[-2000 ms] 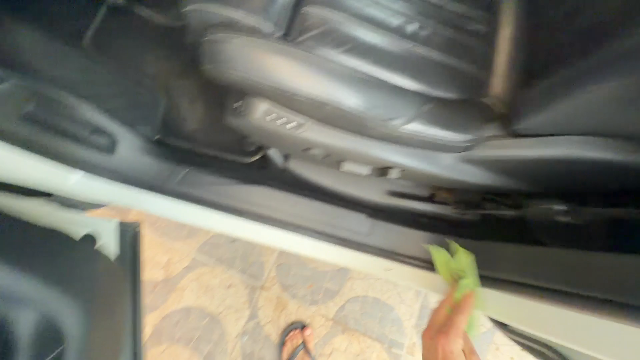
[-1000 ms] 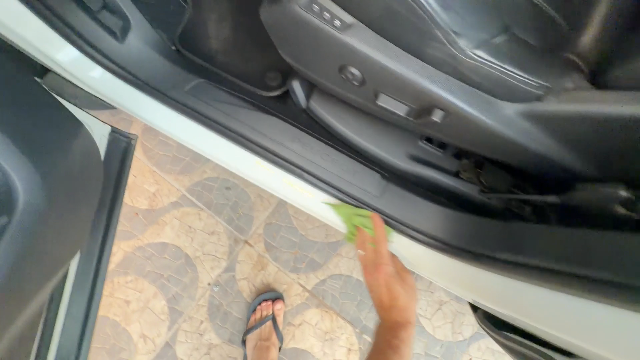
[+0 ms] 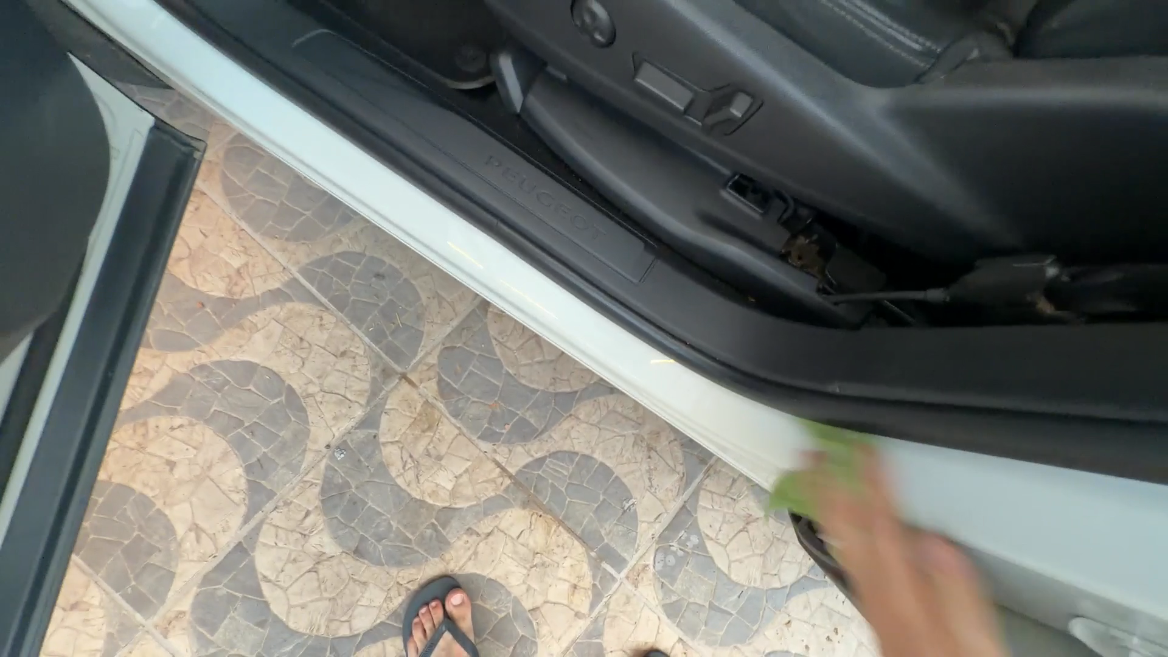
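One hand, which looks like my right hand [image 3: 885, 538], is at the lower right, blurred, with a green cloth [image 3: 826, 465] pressed under its fingers. The cloth lies on the white painted door sill [image 3: 584, 319] of a car, close to the black rubber door seal [image 3: 693, 351]. Above the seal runs the black plastic sill trim [image 3: 547, 205] with embossed lettering of the maker Peugeot. My left hand is out of view.
A black leather car seat [image 3: 821, 137] with side controls fills the upper right. The open car door [image 3: 137, 301] stands at the left. Below are patterned floor tiles [image 3: 411, 438] and a foot in a flip-flop [image 3: 443, 620].
The hand and green cloth have moved along the white sill toward the rear of the seat since one second ago. The view has shifted and come closer to the sill.
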